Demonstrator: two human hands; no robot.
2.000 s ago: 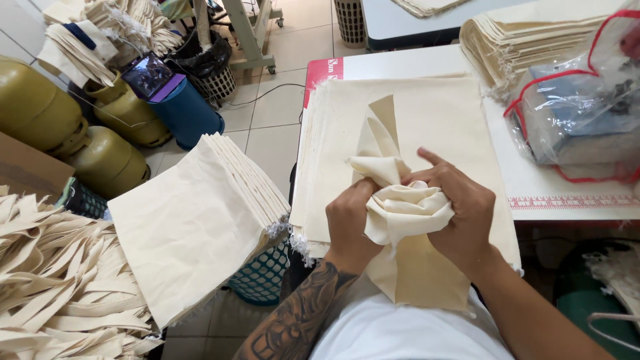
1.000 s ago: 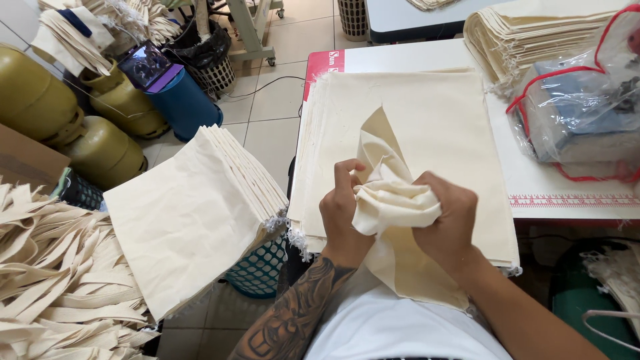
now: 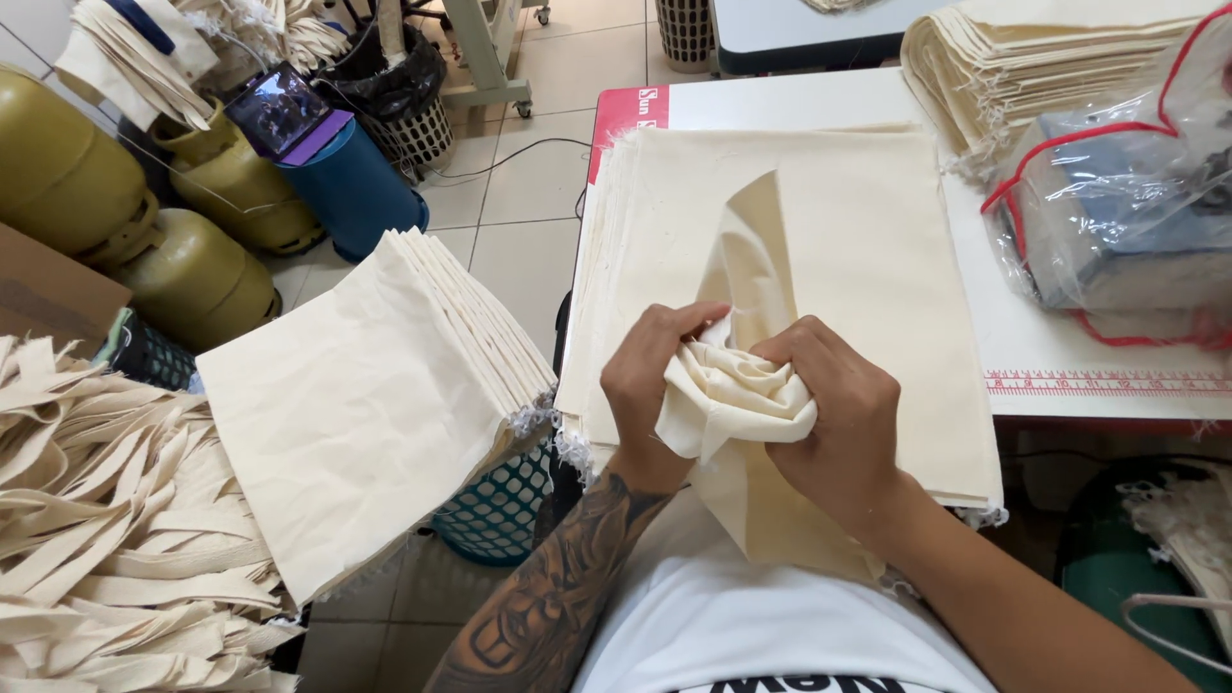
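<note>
Between my two hands is a bunched cream cloth piece [image 3: 741,399], its folds gathered into a lump. My left hand [image 3: 656,375] grips its left side, thumb at the upper edge. On the right side my right hand [image 3: 835,414] is closed around the cloth. A pointed flap of the cloth stretches up beyond the hands, and another part hangs down toward my white shirt. Beneath lies a stack of flat cream cloth pieces [image 3: 866,212] with frayed edges and loose threads, at the left end of a white table [image 3: 770,101].
Left of the table, another cloth stack [image 3: 337,414] rests over a teal perforated basket [image 3: 496,505]. A heap of fabric strips [image 3: 106,510] fills the lower left. Gas cylinders [image 3: 197,279] and a blue bin [image 3: 361,183] stand behind. At right are a plastic-wrapped object [image 3: 1116,212] and folded cloth [image 3: 1020,72].
My hands have shifted their grip on the bunched cloth, and its folds have changed shape. The stacks on both sides stay where they were.
</note>
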